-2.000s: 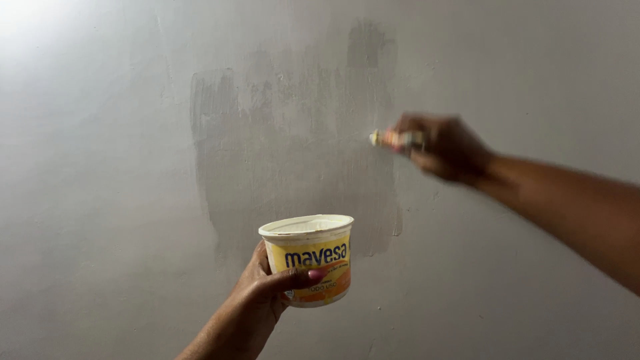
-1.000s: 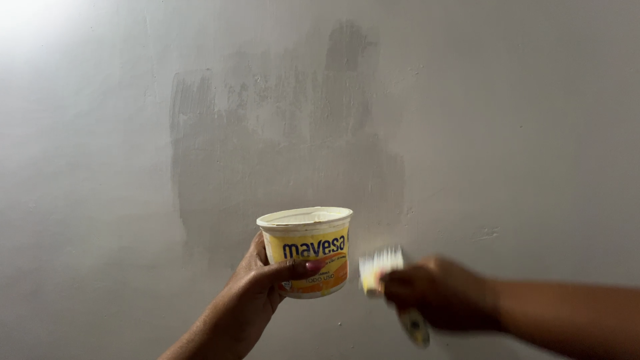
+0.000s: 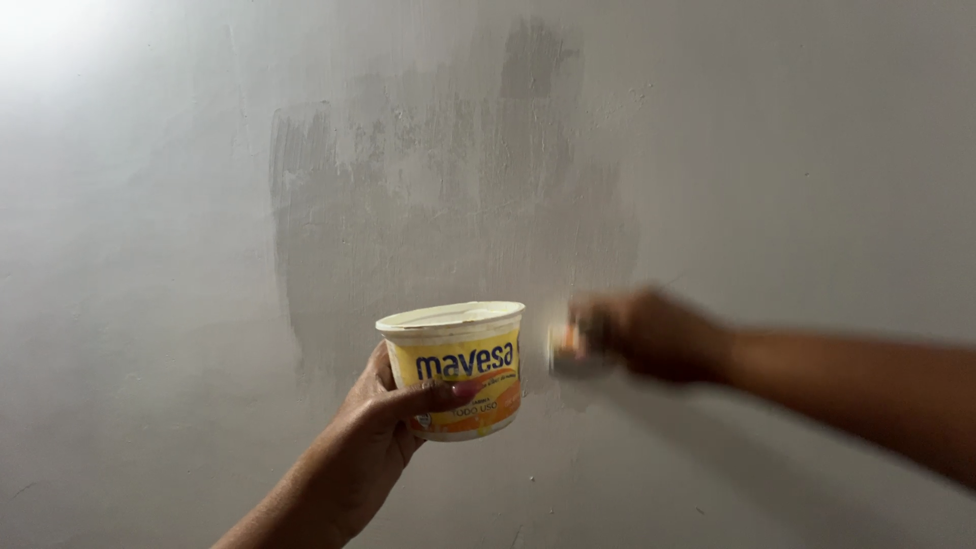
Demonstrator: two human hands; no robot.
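Observation:
My left hand (image 3: 393,408) holds a Mavesa plastic tub (image 3: 457,370) upright from below and the left, its thumb across the printed front. Pale paint or residue shows inside the tub's rim. To the right of the tub, my right hand (image 3: 648,332) grips a paintbrush (image 3: 568,347); hand and brush are blurred by motion. The brush is at or close to the wall, and whether its bristles touch it cannot be told. Behind both hands, a darker, streaky painted patch (image 3: 450,213) covers part of the wall.
A grey wall (image 3: 808,198) fills the background, with small bumps and specks on its surface. Bright light falls on its upper left corner. A soft shadow of the right arm lies on the wall below that arm.
My right hand, with the brush, was beside the upper right of the patch two seconds ago and low beside the tub one second ago; it is now slightly higher. The left hand still holds the tub.

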